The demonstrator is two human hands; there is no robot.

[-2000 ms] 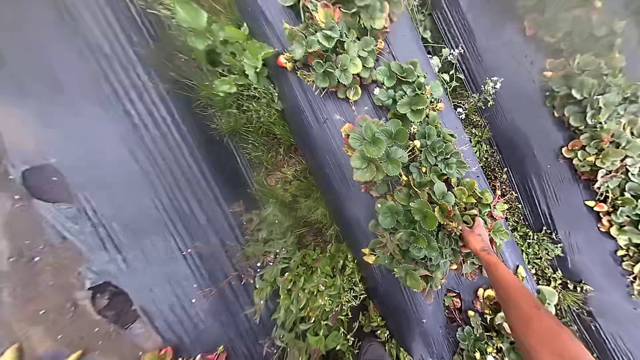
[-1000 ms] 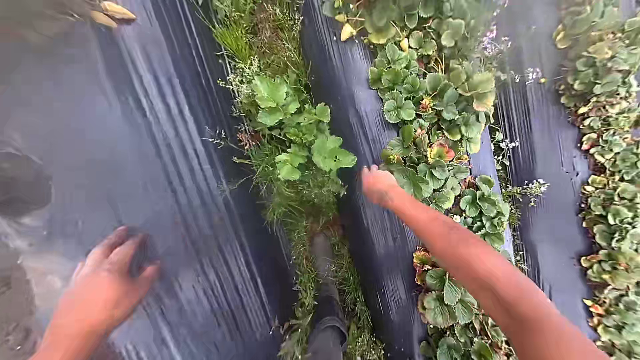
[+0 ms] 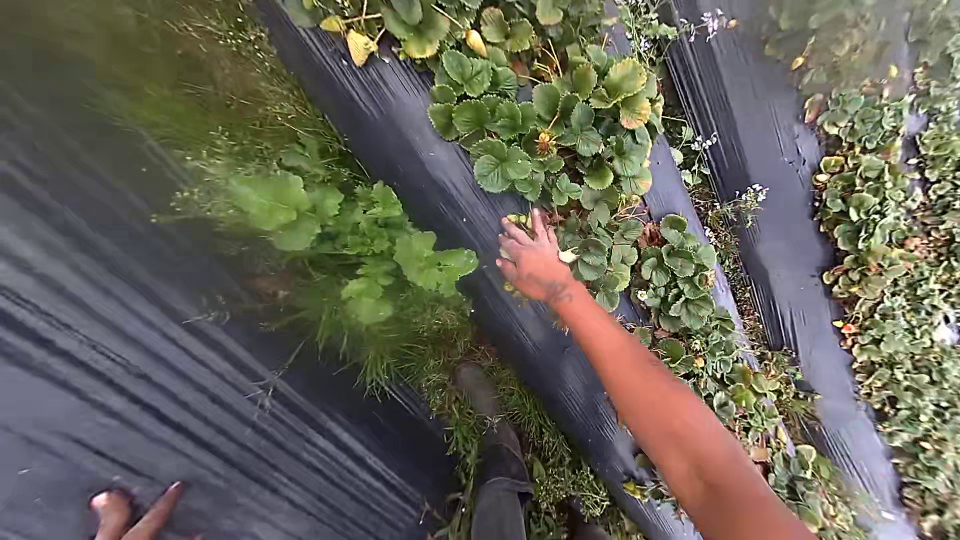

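My right hand (image 3: pixel 534 262) reaches across the black plastic mulch (image 3: pixel 420 150) with its fingers spread, at the near edge of a strawberry plant (image 3: pixel 525 127) with green and yellowing leaves. Its fingertips touch or lie just over the low leaves; no fruit shows in it. At the bottom left, only a few fingers of my left hand (image 3: pixel 139 517) are in view, over another strip of dark plastic. They are apart and nothing shows between them. A small whitish thing, perhaps a leaf or petal, lies beside my right hand.
A booted leg (image 3: pixel 499 465) stands in the grassy furrow between the beds. Broad-leaved weeds (image 3: pixel 367 255) grow there, left of my right hand. More strawberry plants (image 3: pixel 679 270) continue down the bed, and another planted row (image 3: pixel 885 300) runs along the right side.
One second ago my right hand was closed over the bare plastic; now its fingers are spread at the plant. My left hand has dropped mostly out of view. The view has turned.
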